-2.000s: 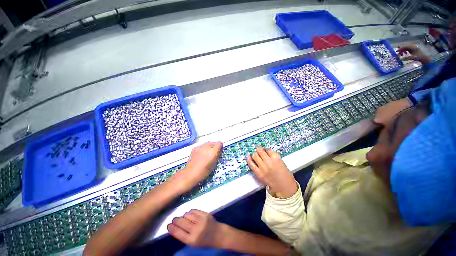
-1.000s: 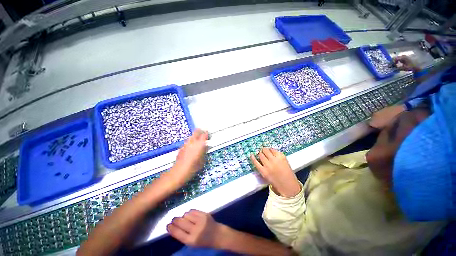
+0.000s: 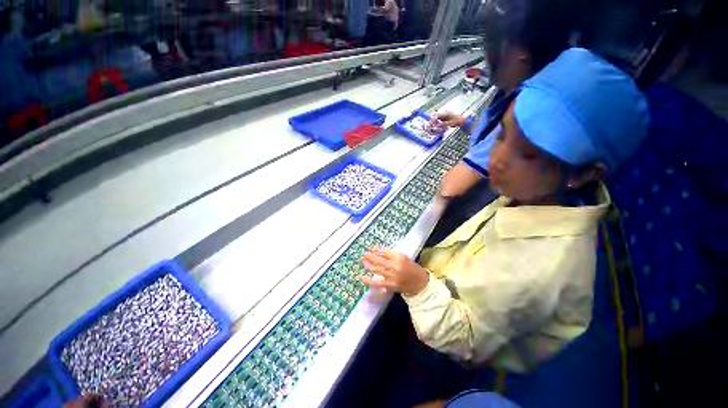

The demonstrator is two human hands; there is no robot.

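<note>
A row of green circuit board panels (image 3: 307,319) lies along the metal-edged rail, dotted with small parts. A blue tray heaped with small silvery components (image 3: 144,343) stands beside it at the lower left. A small piece of what looks like my left hand (image 3: 85,401) shows at the bottom edge, at this tray's near rim; the rest is cut off and I cannot tell what it holds. My right hand is out of the picture; a bit of skin and a blue sleeve show at the bottom edge.
Along the ledge stand another filled blue tray (image 3: 354,187), a smaller one (image 3: 421,128) and a blue tray (image 3: 339,121) with a red patch (image 3: 362,135). A person in a blue cap (image 3: 587,107) works close at my right, another beyond.
The view has swung right and up, so the trays and rail sit further left. My left hand has gone from beside the rail to the bottom edge; my right hand has left the picture.
</note>
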